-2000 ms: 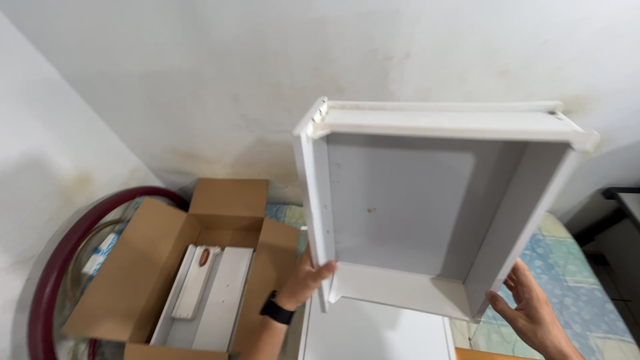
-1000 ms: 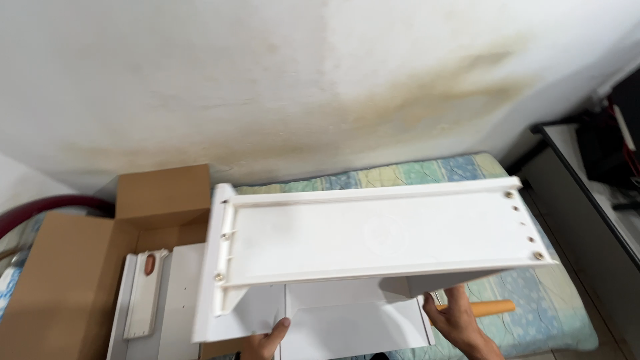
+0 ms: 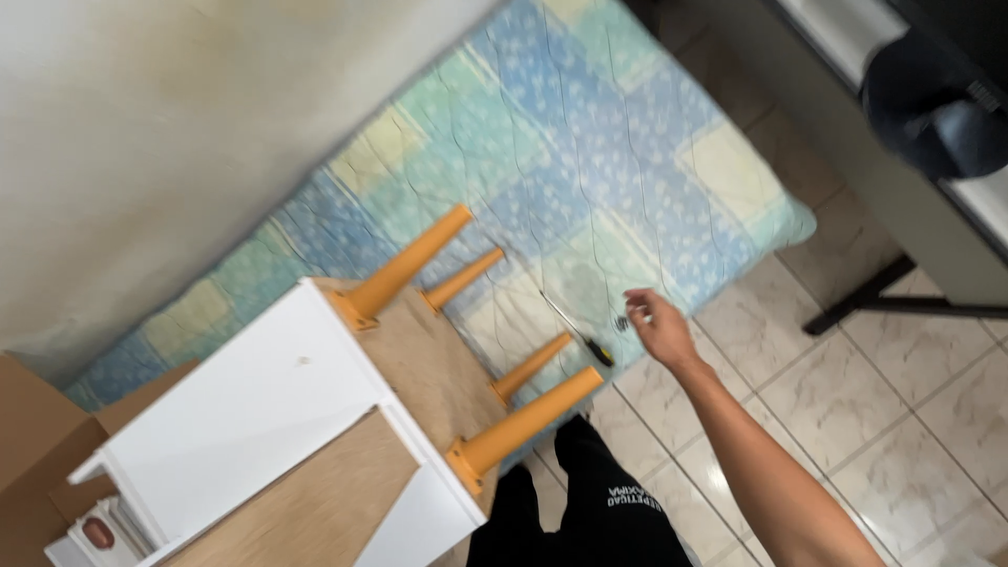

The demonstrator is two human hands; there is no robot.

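Observation:
My right hand (image 3: 655, 324) hovers over the bed's edge with its fingers curled, beside a small cluster of metal screws (image 3: 621, 323). Whether it holds anything is too small to tell. A screwdriver (image 3: 598, 351) with a black and yellow handle lies on the quilted cover (image 3: 583, 268), left of that hand. The white furniture cabinet (image 3: 260, 394) lies on its side, its four orange tapered legs pointing to the upper right; one front leg (image 3: 528, 425) is nearest my knees. My left hand is out of view.
An open cardboard box (image 3: 39, 441) with white panels (image 3: 118, 535) stands at the lower left. The wall (image 3: 197, 94) runs along the bed. A desk (image 3: 890, 173) with a dark cap-like object (image 3: 933, 110) is at the upper right, above the tiled floor (image 3: 835, 394).
Both hands held the white drawer-like part earlier; my right hand is now away from it over the bed, and my left hand has left the view. The view has swung right and tilted.

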